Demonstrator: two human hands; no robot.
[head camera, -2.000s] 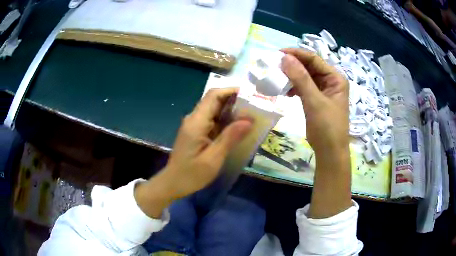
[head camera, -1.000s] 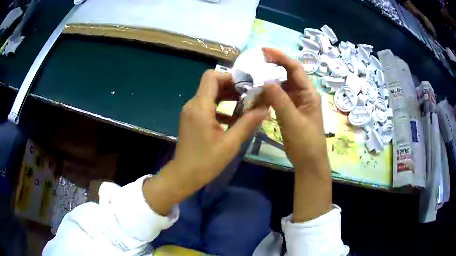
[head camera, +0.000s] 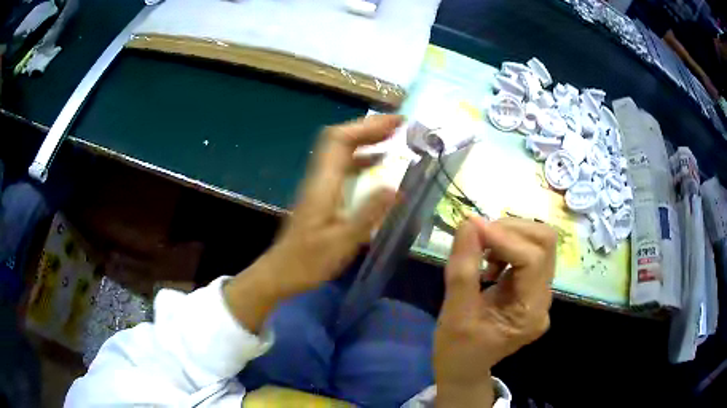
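A long, slim lamp housing (head camera: 388, 231) with a grey side stands tilted over my lap. A white end cap (head camera: 430, 137) with a round hole sits at its top. My left hand (head camera: 331, 199) is blurred and grips the housing near its top from the left. A thin dark wire (head camera: 451, 182) runs from the end cap down to the right. My right hand (head camera: 498, 295) pinches the wire's far end between thumb and forefinger, below and right of the cap.
A heap of white plastic end pieces (head camera: 560, 169) lies on a yellow-green printed sheet (head camera: 594, 275). Newspaper bundles (head camera: 647, 207) stand right of it. A white slab (head camera: 279, 32) with a brown edge lies at the back. A long strip (head camera: 88, 89) lies left. A carton (head camera: 60, 275) is below.
The white end piece that both hands held now sits at the housing's top. My right hand has moved down and right, away from it, with the dark wire stretched between.
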